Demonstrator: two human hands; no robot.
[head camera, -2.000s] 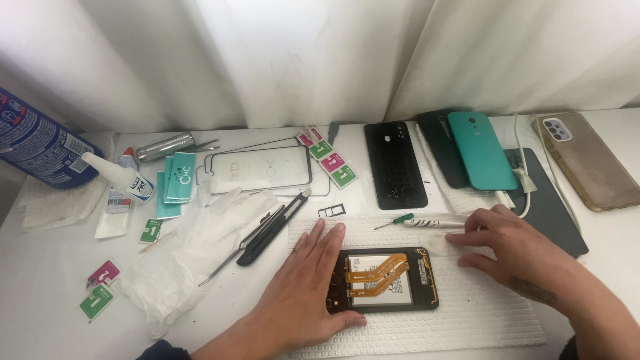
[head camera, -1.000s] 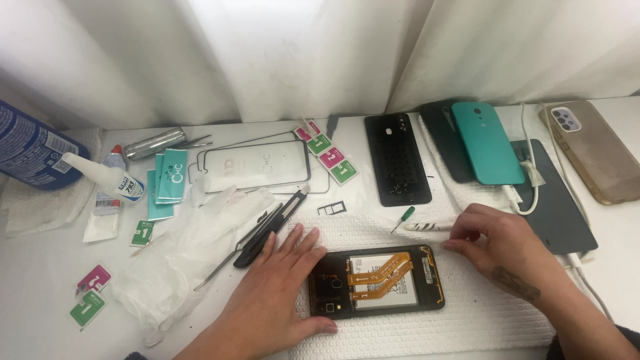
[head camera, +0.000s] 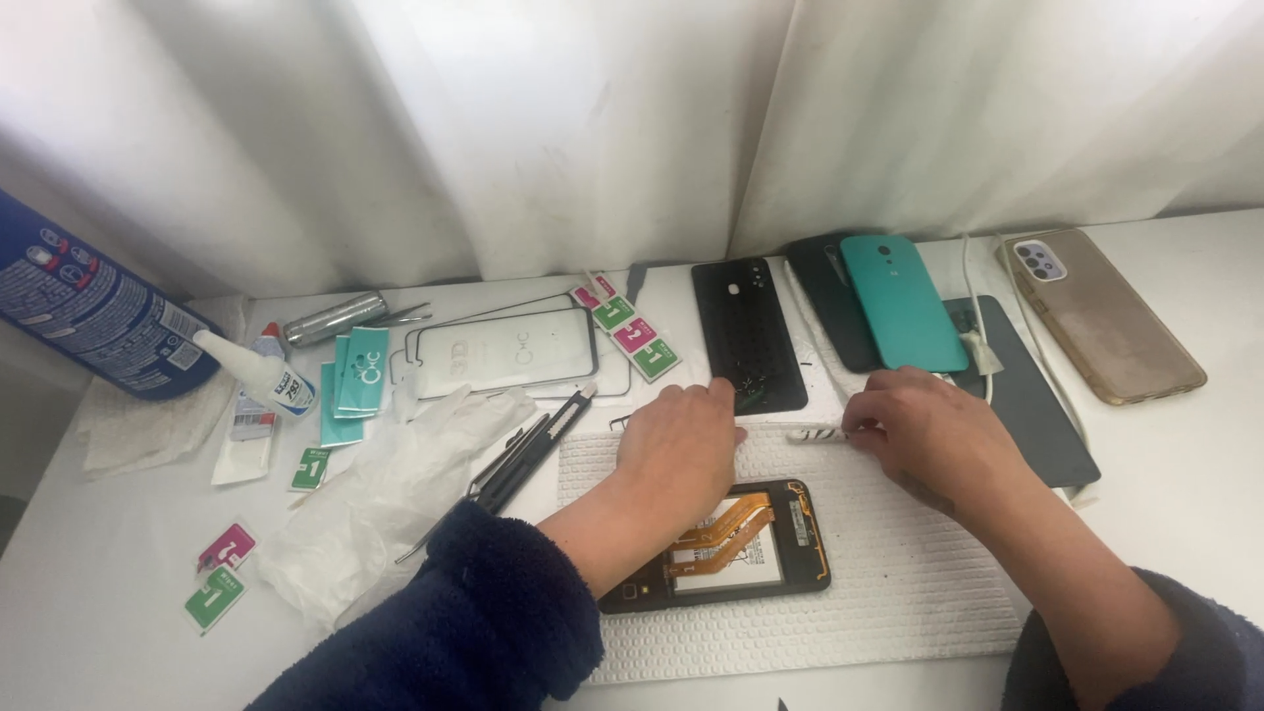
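My left hand (head camera: 681, 444) reaches over an opened smartphone (head camera: 736, 543) and is beside the lower end of a black phone back cover (head camera: 750, 336). Small green bits, perhaps the green tool, show by its fingertips; whether it grips anything is unclear. The forearm hides part of the opened phone, where orange flex cables (head camera: 736, 533) cross a white battery. My right hand (head camera: 913, 434) pinches the end of a thin white stick with dark stripes (head camera: 815, 435), low over the white textured mat (head camera: 889, 592). A small dark frame, perhaps a SIM tray (head camera: 619, 424), is partly hidden behind my left hand.
A box cutter (head camera: 533, 449), tweezers and a crumpled plastic bag (head camera: 365, 523) lie left. Behind are glass protectors (head camera: 504, 351), wipe packets (head camera: 363, 370), a glue bottle (head camera: 262, 375) and a blue can (head camera: 99, 306). A teal phone (head camera: 904, 301), cables and a cased phone (head camera: 1111, 316) stand right.
My left hand has left the edge of the opened phone and moved up beside the black back cover. The green tool no longer lies in its earlier place by the striped stick.
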